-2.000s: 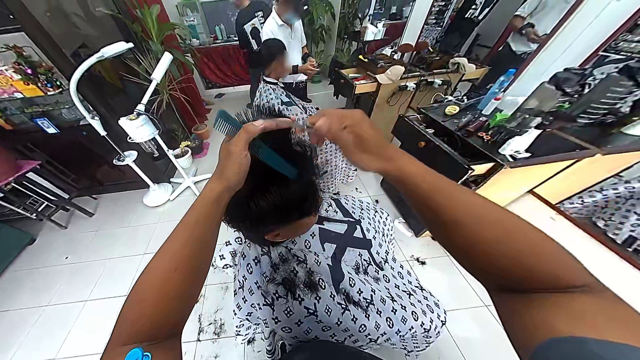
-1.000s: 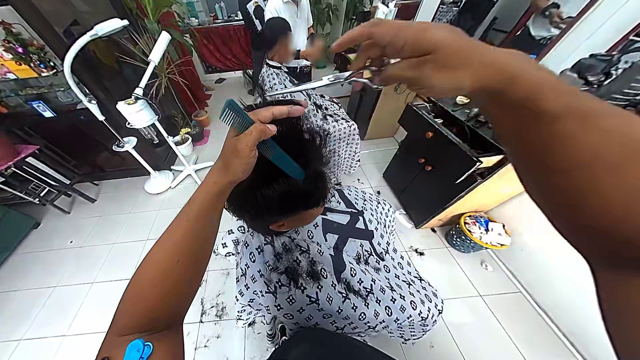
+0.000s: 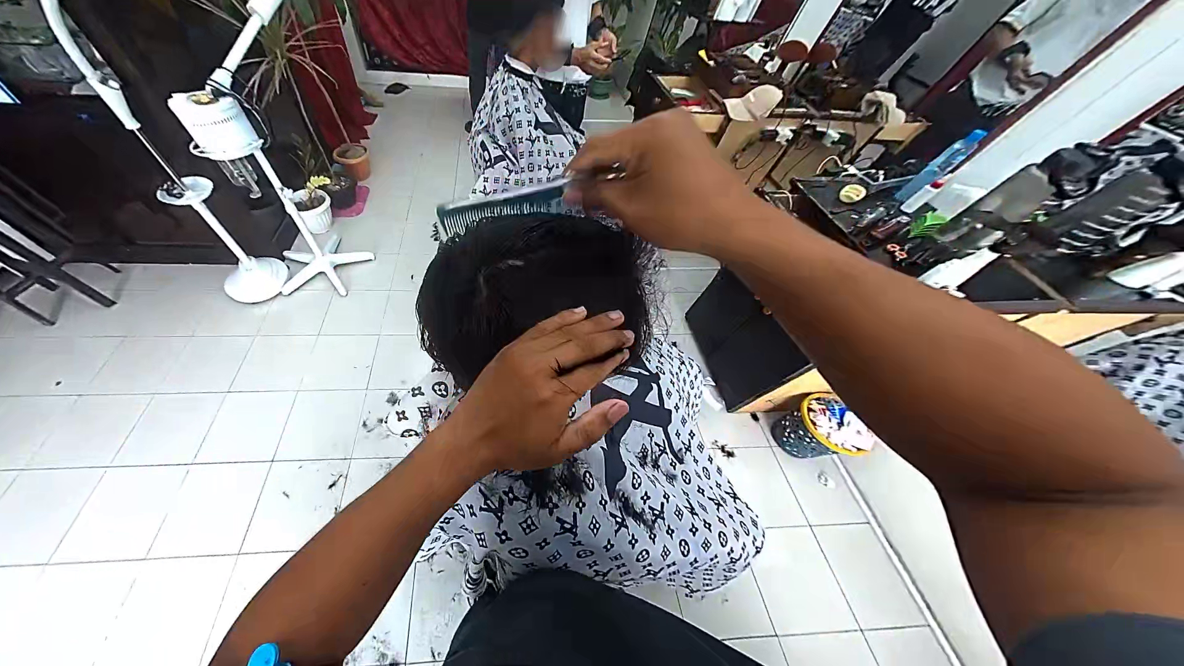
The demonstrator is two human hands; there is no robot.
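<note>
A seated person with dark hair (image 3: pixel 518 277) wears a white barber cape (image 3: pixel 592 536) with a black pattern, and cut hair lies on it. My left hand (image 3: pixel 555 393) rests with spread fingers against the side of the head and holds nothing. Above the top of the head, my right hand (image 3: pixel 647 185) grips a dark teal comb (image 3: pixel 504 205), its teeth pointing down at the hair. A thin metal edge shows along the comb, likely the scissors, mostly hidden by the fingers.
Two white lamp stands (image 3: pixel 319 264) are at the left. Ahead, another caped person (image 3: pixel 523 129) sits beside a standing person. A black cabinet (image 3: pixel 745 342), a counter with tools (image 3: pixel 856 222) and a waste basket (image 3: pixel 805 439) stand at the right. Cut hair dots the tiled floor (image 3: pixel 305 499).
The comb, in my left hand one second ago, is now in my right. My left hand has come down to the side of the head, and my right hand has lowered over its top.
</note>
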